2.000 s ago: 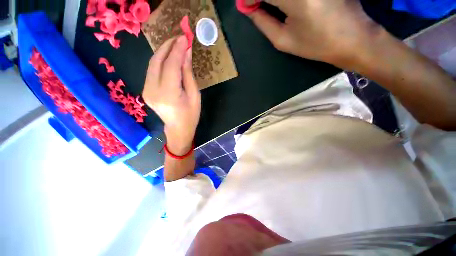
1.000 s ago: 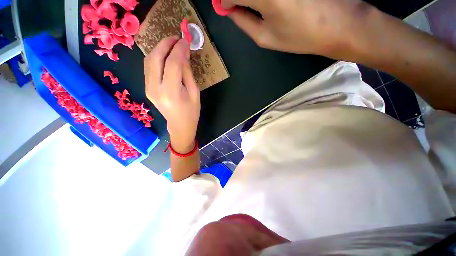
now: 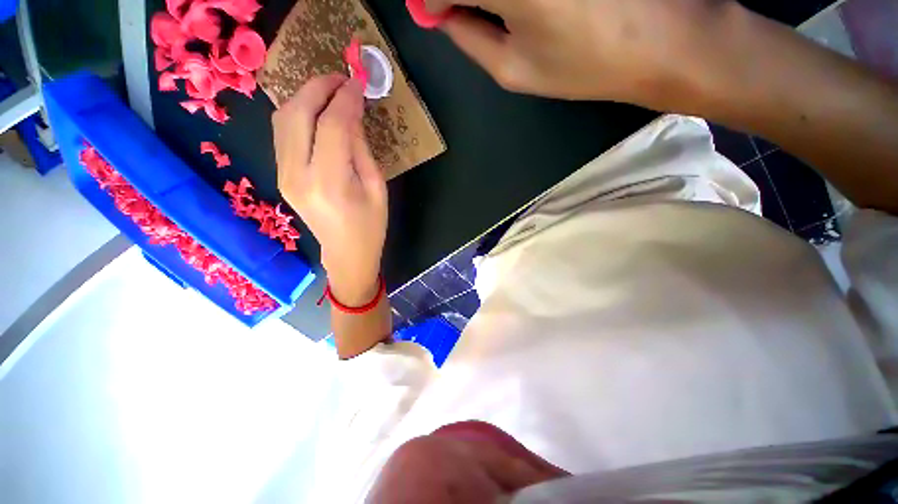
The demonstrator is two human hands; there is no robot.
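Note:
My left hand point(image 3: 335, 182), with a red cord bracelet, pinches a small curved red part point(image 3: 355, 61) at the left rim of the white glue dish point(image 3: 376, 73). The dish sits on the brown cardboard pad point(image 3: 418, 133), which has dark ring marks and spots. My right hand point(image 3: 551, 49) is at the top of the view and holds a red round part point(image 3: 425, 12), partly cut off by the top edge. Whether the curved part touches the glue is too small to tell.
A heap of chunky red pieces point(image 3: 202, 49) lies left of the pad on the dark bench point(image 3: 492, 162). A loose cluster of small red parts point(image 3: 258, 212) lies beside the blue bin point(image 3: 172, 162), which holds many red pieces. A blue object is below the bench edge.
My left hand has brought the curved part from beside the dish to its rim. My right hand has shifted left with the round part. The whole view has shifted slightly.

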